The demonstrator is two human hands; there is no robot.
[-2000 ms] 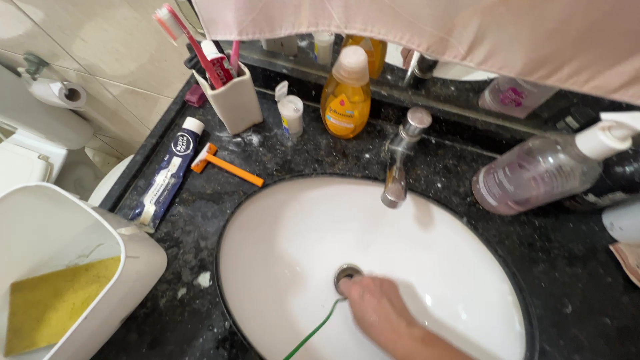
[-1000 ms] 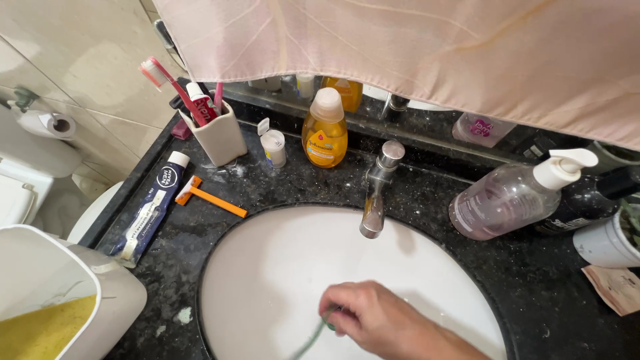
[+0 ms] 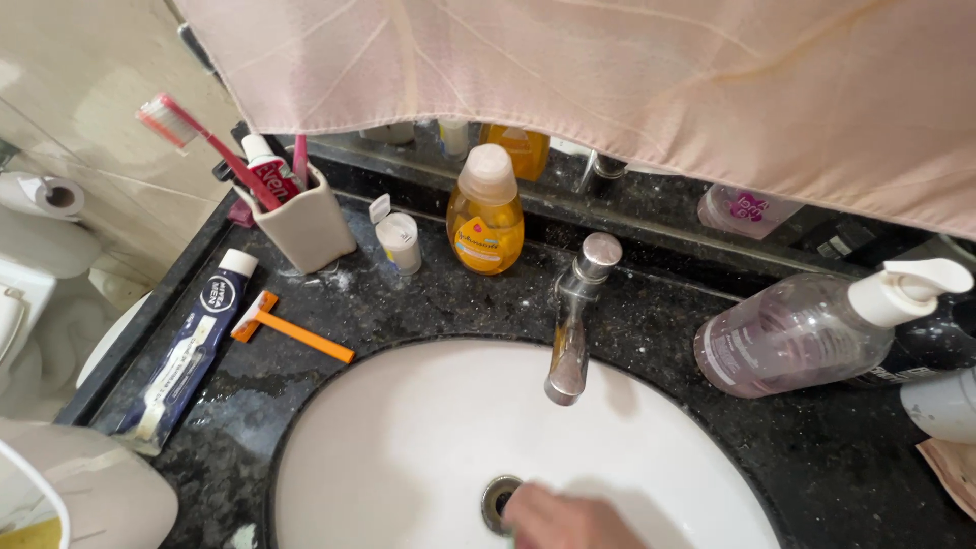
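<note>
My right hand [image 3: 568,518] reaches in from the bottom edge over the white oval sink basin [image 3: 396,412], its fingers beside the metal drain [image 3: 499,503]. The fingers look bent together, and a faint bit of green shows at their lower edge; blur and the frame edge hide what they grip. The chrome faucet [image 3: 576,320] stands behind the basin, above the hand. My left hand is out of view.
An orange razor [image 3: 305,335], a blue Nivea Men tube [image 3: 187,351], a toothbrush holder [image 3: 305,229], floss container [image 3: 399,244], Johnson's bottle [image 3: 486,221] and pump bottle [image 3: 793,335] stand or lie around the basin. A pink cloth [image 3: 579,69] hangs above; a white bin [image 3: 99,488] is lower left.
My right hand was at the drain with a green strand, then lifted away with it one second ago. Now it is back beside the drain, and most of the strand is out of sight.
</note>
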